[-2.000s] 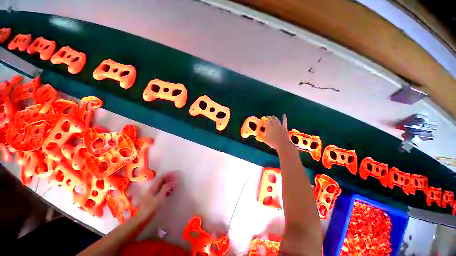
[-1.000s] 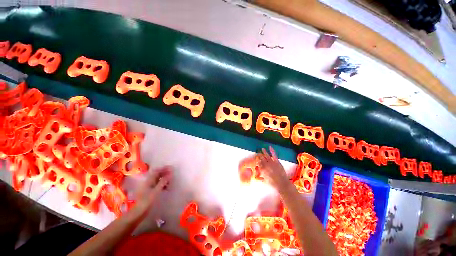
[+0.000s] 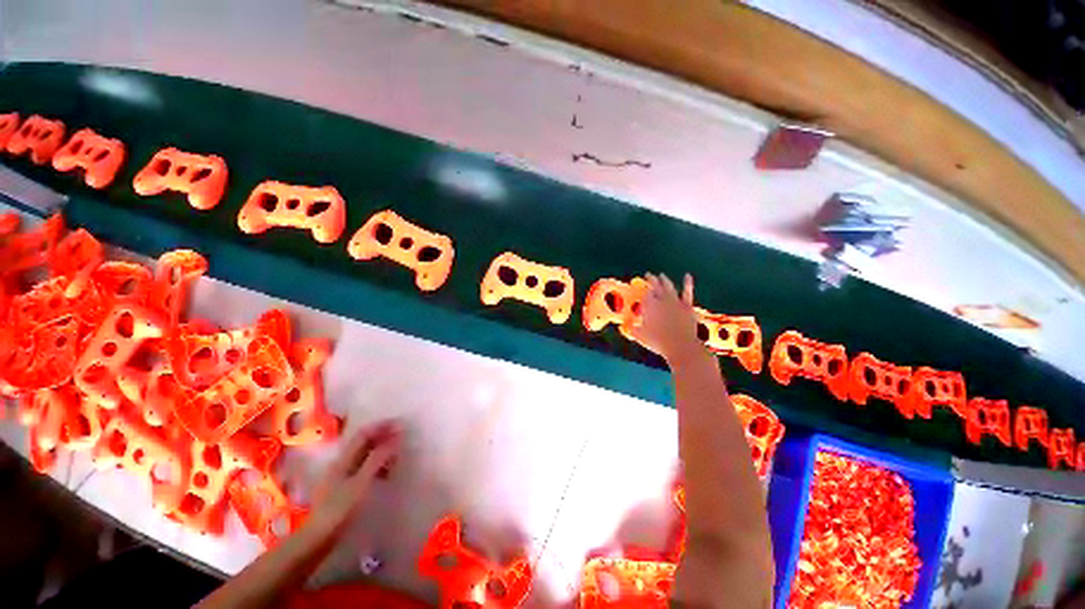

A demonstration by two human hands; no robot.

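Observation:
An orange controller shell (image 3: 616, 307) lies on the green conveyor belt (image 3: 464, 184), its right part covered by my right hand. My right hand (image 3: 666, 315) reaches over the belt with its fingers at this shell. My left hand (image 3: 371, 454) is low over the white tabletop, right of the large shell pile (image 3: 131, 369). Its fingers are bent and blurred, and I cannot tell if it holds anything small. More orange shells (image 3: 527, 287) lie spaced in a row along the belt on both sides.
A blue bin (image 3: 788, 512) full of small orange parts (image 3: 854, 529) stands right of my right forearm. Loose shells (image 3: 476, 569) lie at the table's near edge, with another shell (image 3: 759, 431) partly behind my forearm. Small grey metal objects (image 3: 854, 226) lie on the white ledge beyond the belt.
My right hand has moved from a shell on the tabletop up to the belt, and that shell spot on the table is now bare. My left hand has hardly moved. The camera view has shifted.

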